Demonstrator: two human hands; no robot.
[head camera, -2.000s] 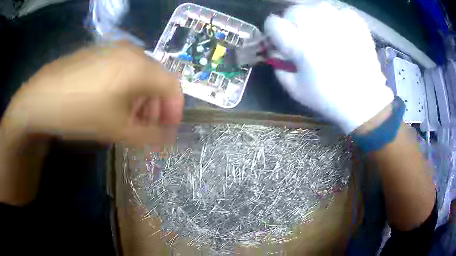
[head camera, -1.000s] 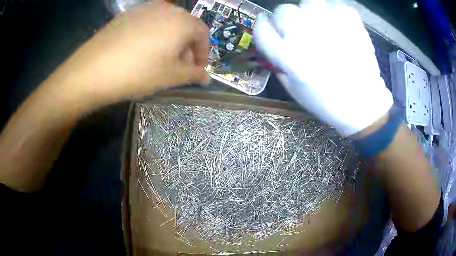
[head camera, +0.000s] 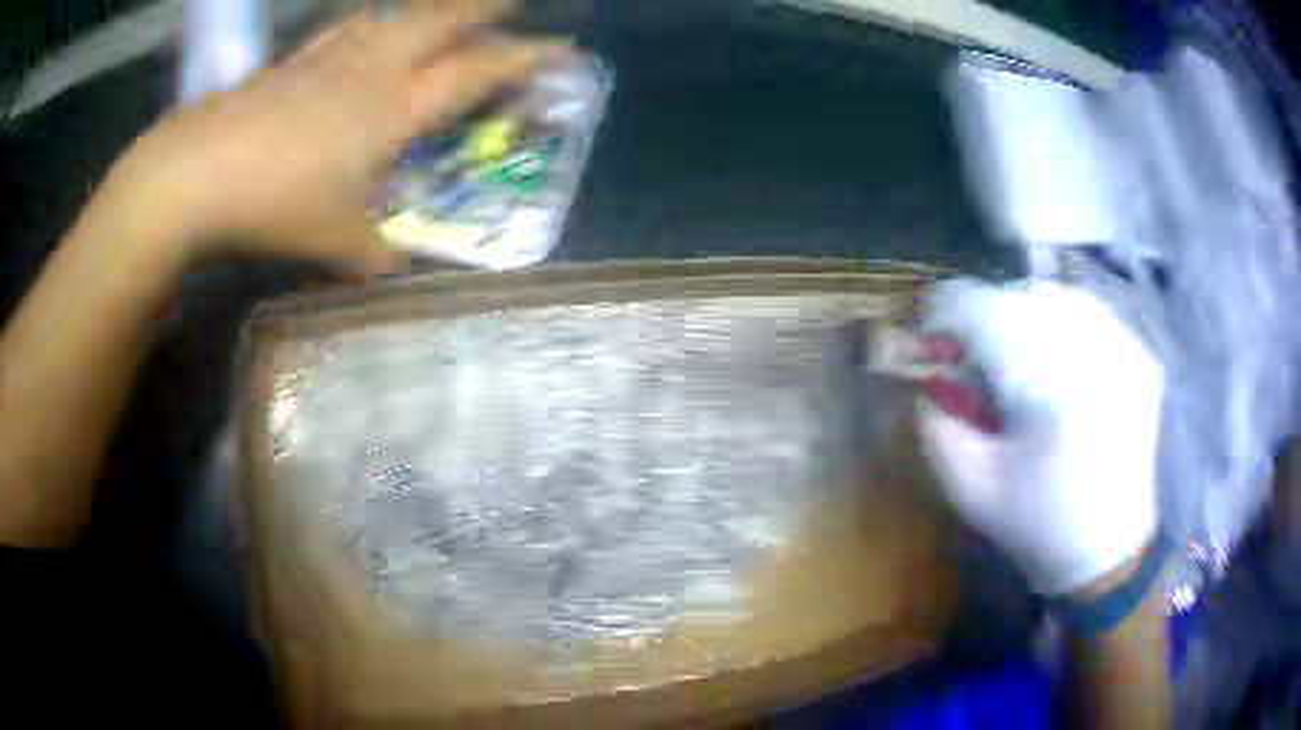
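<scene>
The open white housing (head camera: 525, 235) with a green board and a yellow block lies beyond the box, left of centre, blurred. My bare left hand (head camera: 321, 136) is over its left and top side with fingers spread across it; whether it grips the housing is blurred. My right hand (head camera: 1063, 421), in a white glove, is closed on the red-handled cutters (head camera: 959, 385). Their grey jaws point left over the right end of the cardboard box. The heap of short metal wires (head camera: 571, 456) lies in the shallow cardboard box (head camera: 856, 642), smeared by motion.
Stacked white units (head camera: 1049, 157) stand at the right, blurred, beyond my right hand. A pale raised edge (head camera: 985, 36) runs across the top. A whitish, blurred thing (head camera: 224, 50) is at the upper left. Something blue shows at the lower right edge.
My right hand with the cutters has moved away from the housing, down and right over the box's right end. The housing appears further left, with my left hand over it. The view has shifted.
</scene>
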